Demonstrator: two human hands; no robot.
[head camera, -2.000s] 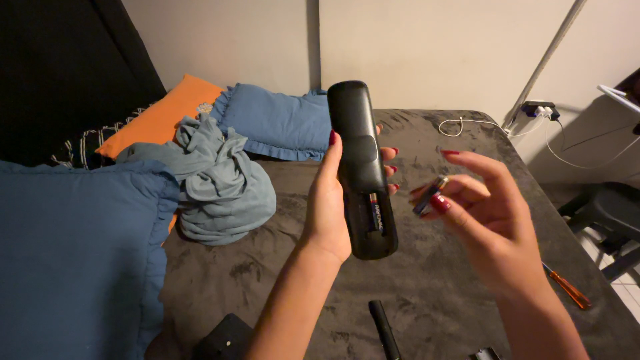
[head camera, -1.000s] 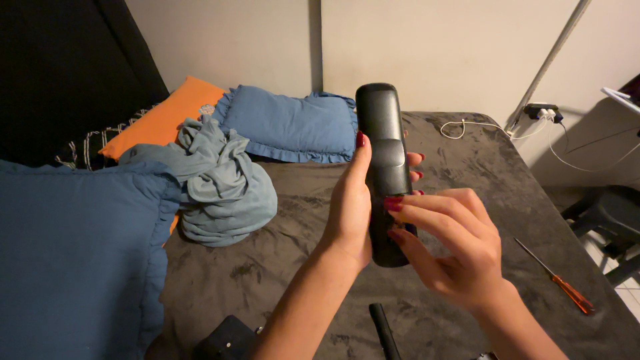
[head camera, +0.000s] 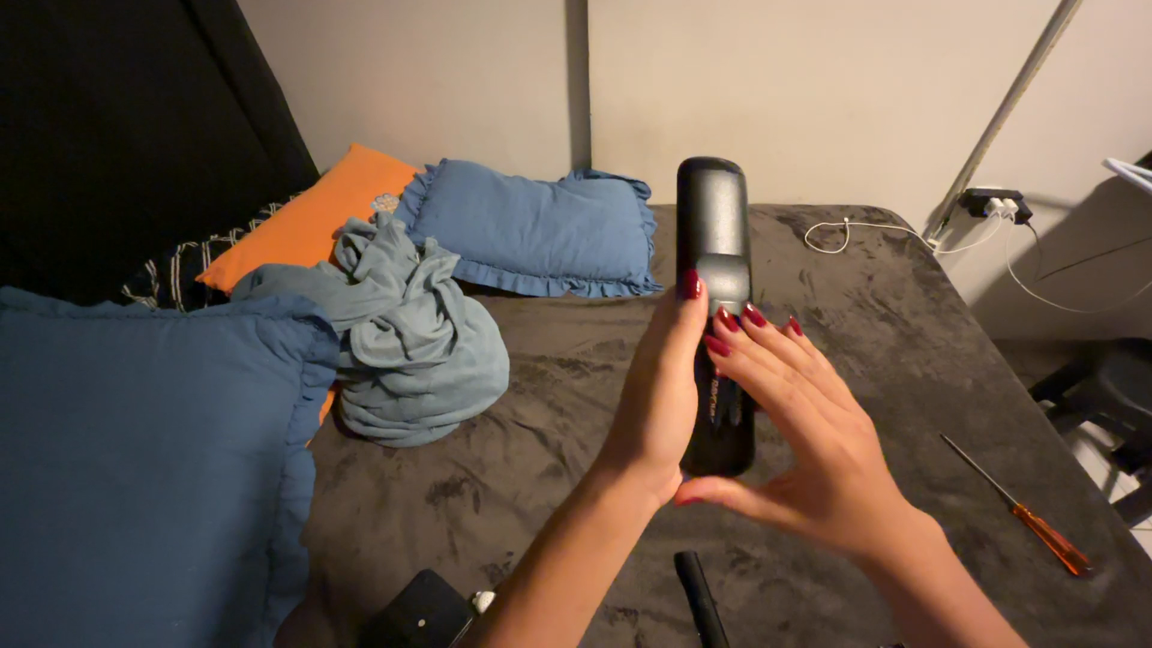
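A black remote control (head camera: 713, 216), back side toward me and battery compartment exposed at its lower half, stands upright in the grip of my left hand (head camera: 661, 396). My left thumb lies along its left edge. Over its lower right side is my right hand (head camera: 810, 441), fingertips touching the remote near its middle and thumb at its bottom end. A battery (head camera: 717, 396) shows in the compartment, partly behind my right fingers. Whether my right fingers hold anything cannot be seen.
On the dark bedspread (head camera: 540, 378) lie an orange-handled screwdriver (head camera: 1048, 537), a black rod-like object (head camera: 700, 598) and a black flat item (head camera: 418, 612). Blue pillows (head camera: 540, 225), an orange pillow (head camera: 315, 220) and a grey-blue cloth (head camera: 423, 351) are at left. A white cable (head camera: 868, 225) runs at back right.
Two seconds ago my right hand held a battery beside the remote; it moved to the compartment, and the loose battery no longer shows. My right fingers now rest across the remote's middle.
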